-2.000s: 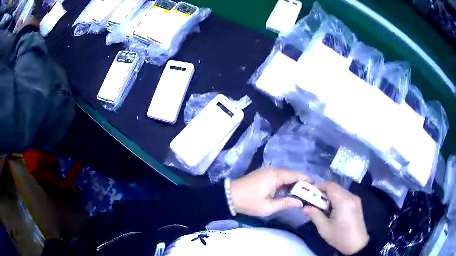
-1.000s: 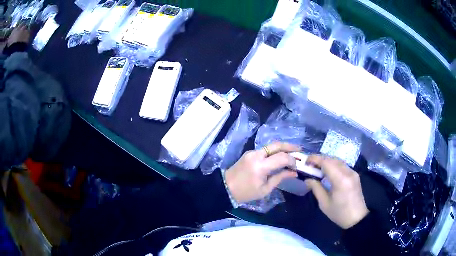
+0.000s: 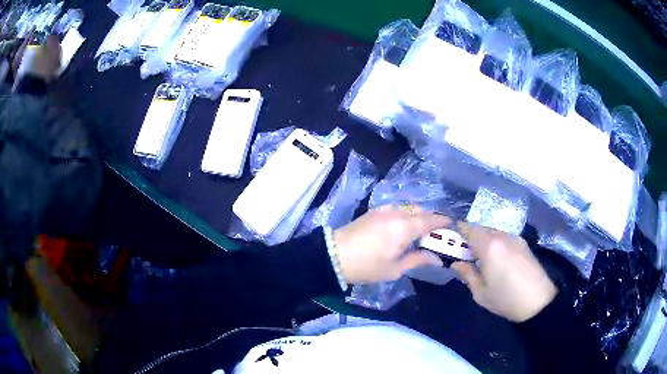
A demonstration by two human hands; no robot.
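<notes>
A white power bank (image 3: pixel 447 244) is held end-on between both my hands, its port end with small dark and reddish slots facing me. My left hand (image 3: pixel 384 245) grips its left side and my right hand (image 3: pixel 505 269) its right side. The rest of its body is hidden by the fingers. To the left, a loose white power bank (image 3: pixel 281 182) with a dark window lies tilted on another one, over clear plastic. A single white power bank (image 3: pixel 232 134) lies further left on the black mat.
A row of bagged devices (image 3: pixel 512 139) lies at right, with a small pale pad (image 3: pixel 497 211) before it. Yellow-marked bagged devices (image 3: pixel 212 40) lie at upper left. Glossy black film (image 3: pixel 611 303) is at lower right. Another person's hand (image 3: pixel 45 58) shows at far left.
The held power bank's port end now shows more fully. The small white device at the top behind the bagged row is no longer seen separately. The other person's hand has moved right.
</notes>
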